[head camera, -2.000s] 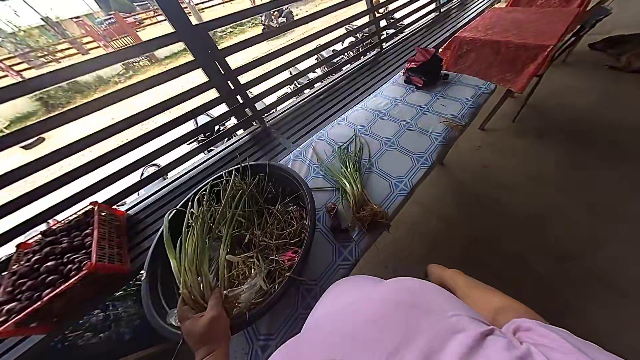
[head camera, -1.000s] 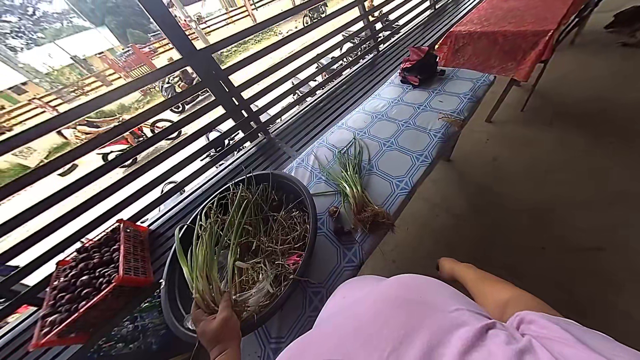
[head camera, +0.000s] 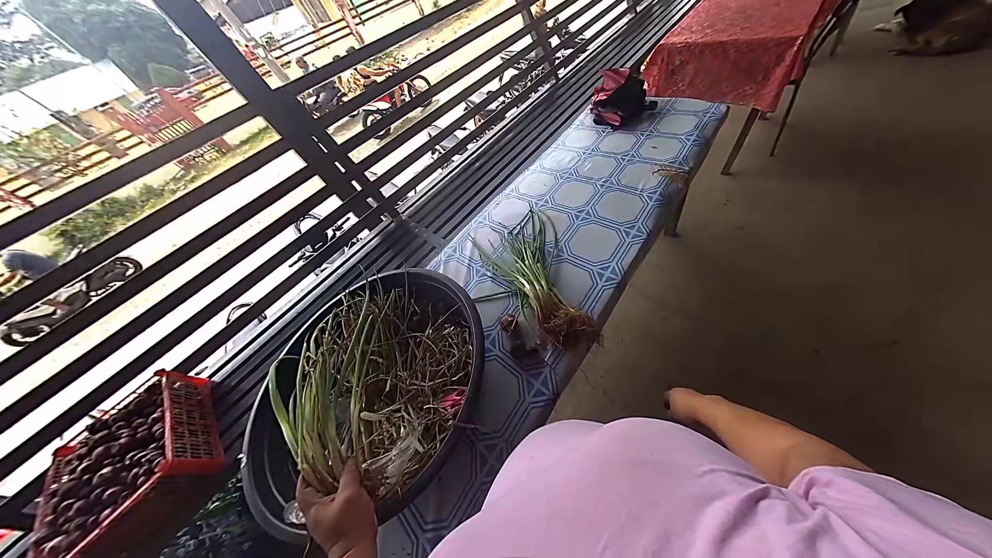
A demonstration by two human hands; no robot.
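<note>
My left hand is closed around the base of a bunch of green onions, at the near side of a round black basin. Dry stalks, roots and onion skins fill the basin, with a small pink scrap among them. A second bunch of green onions lies on the patterned cloth right of the basin, its roots toward me, beside a small dark bulb. My right hand is low at the right, mostly hidden behind the forearm and shirt; its fingers cannot be made out.
A red plastic crate of dark red onions stands left of the basin. The long bench has a blue-and-white cover and runs along a slatted metal railing. A red-and-black bag sits at its far end, near a red-covered table.
The view has shifted somewhat. My left hand keeps hold of the green onions at the basin, and the other bunch stays on the bench.
</note>
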